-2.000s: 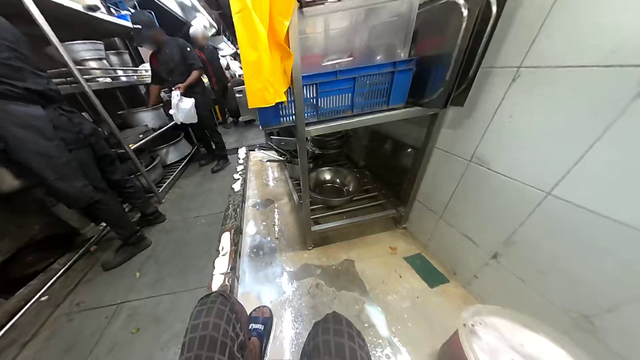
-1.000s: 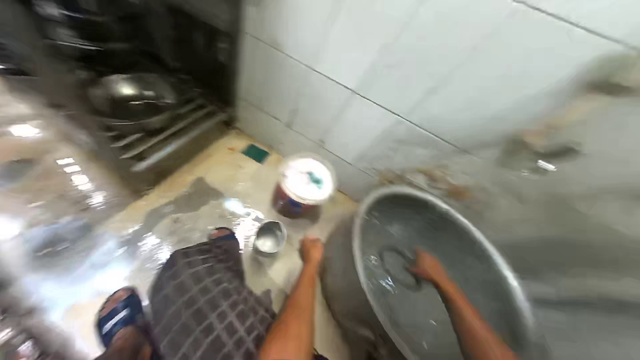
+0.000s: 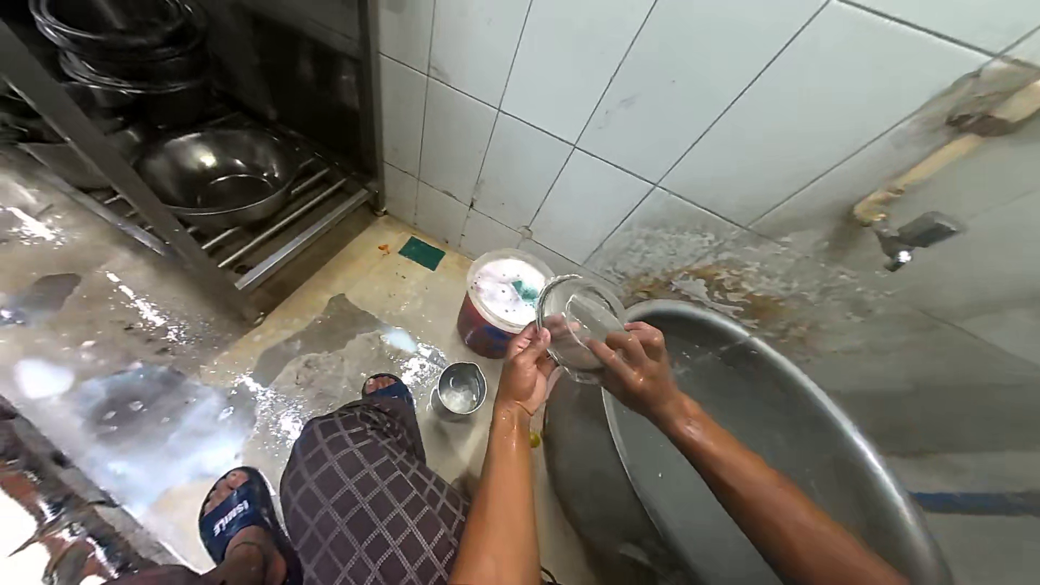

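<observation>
Both hands hold one clear round bowl (image 3: 581, 317), which looks like glass, tilted between them. My left hand (image 3: 526, 370) grips its lower left rim, and my right hand (image 3: 638, 366) has its fingers on the right side. Just left of the bowl stands a red plastic bucket (image 3: 481, 329) of foamy liquid with a green scouring pad (image 3: 525, 291) in it. Under my right forearm is a large metal tub (image 3: 756, 431) holding water. A small metal cup (image 3: 461, 390) with some liquid sits on the floor by the bucket.
A metal rack (image 3: 301, 240) at the left bears a steel basin (image 3: 218, 175) and stacked dark pans (image 3: 122, 41). A green piece (image 3: 422, 253) lies on the wet floor near the tiled wall. A tap (image 3: 914, 237) juts from the wall above the tub.
A second ago my right hand was inside the tub and my left was by its rim; now both hold the clear bowl beside the bucket. The view has swung from the aisle to the tub.
</observation>
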